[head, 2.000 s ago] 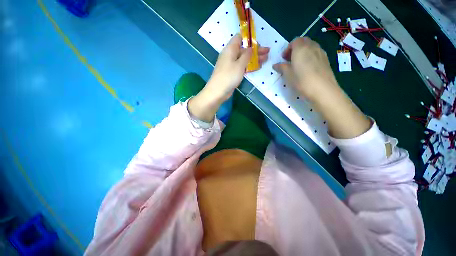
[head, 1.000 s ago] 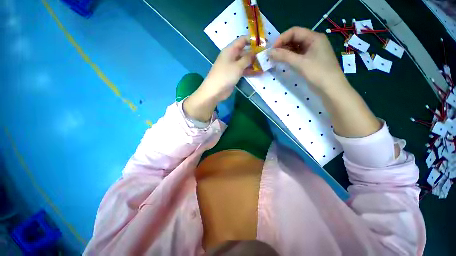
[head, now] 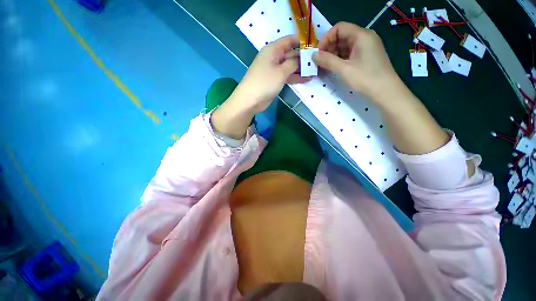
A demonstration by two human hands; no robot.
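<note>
A flat white pouch cell point(head: 308, 62) with one dark dot is held upright between my hands, over the white dotted sheet point(head: 352, 126). Red and dark lead wires run up from its top end along an amber tape strip point(head: 300, 20). My left hand point(head: 273, 70) is closed on the cell's left side. My right hand point(head: 355, 56) pinches the cell's right edge between thumb and fingers. The lower part of the amber strip is hidden behind the cell.
A loose group of cells point(head: 431, 39) with red leads lies on the dark green mat point(head: 446, 106) at upper right. A cell pile point(head: 523, 176) lies at the right edge. Blue floor with yellow lines and a blue plastic stool point(head: 50, 268) are at left.
Two seconds ago no white cell showed in my hands. A second ago it was tilted; now it is upright and straight, with its dot in clear view. The dotted sheet's view has shifted slightly.
</note>
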